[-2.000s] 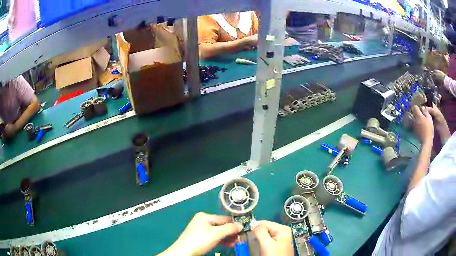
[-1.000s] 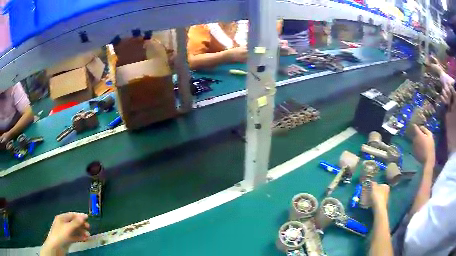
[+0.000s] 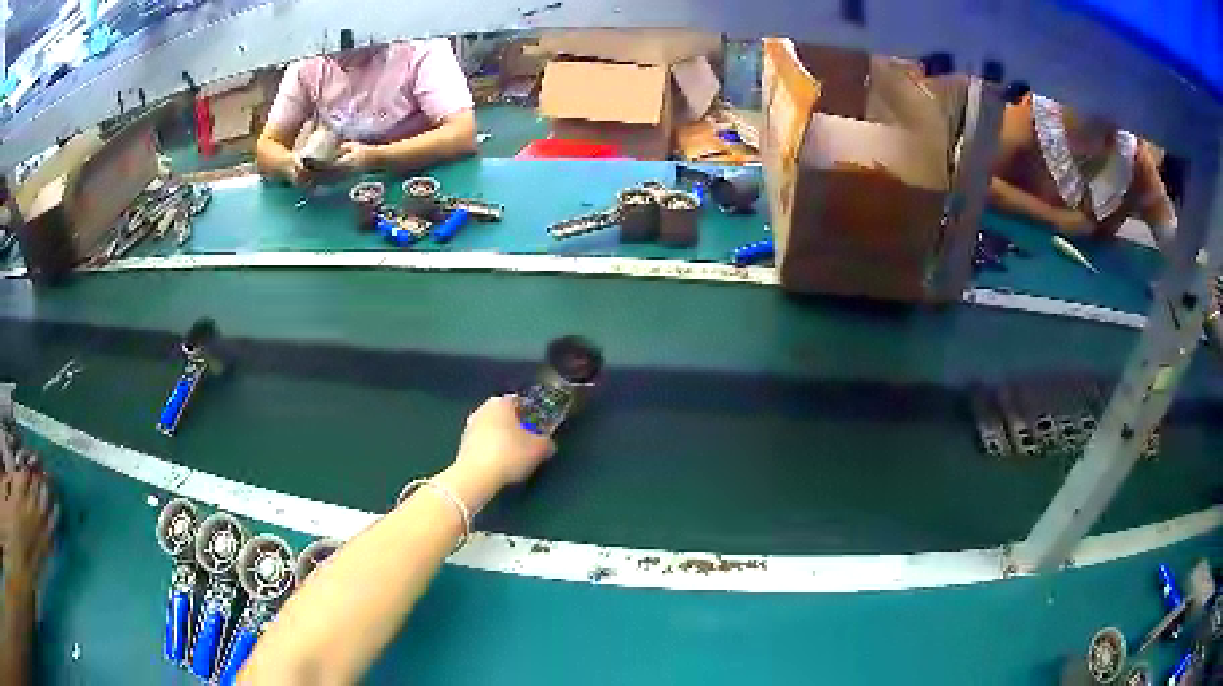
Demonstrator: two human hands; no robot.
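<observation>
My left hand (image 3: 503,445) reaches over the belt from below, with a band at the wrist. It is shut on the handle of a half-assembled fan unit (image 3: 573,362) on the green conveyor belt. The unit's dark round head points up and away, and a little blue shows beside my fingers. Most of the handle is hidden by my hand. My right hand is not in view. Another fan unit (image 3: 185,381) with a blue battery lies on the belt to the left.
Several fan units (image 3: 219,547) stand in a row at the near left, partly behind my forearm. Empty handle shells (image 3: 1039,418) lie on the belt by the metal post (image 3: 1140,402). A cardboard box (image 3: 865,201) stands across the belt. Another person's hand (image 3: 24,516) is at the left edge.
The view has turned left. My left hand has moved out over the belt and taken hold of a fan unit there. My right hand, earlier at the units on the right, has left the view.
</observation>
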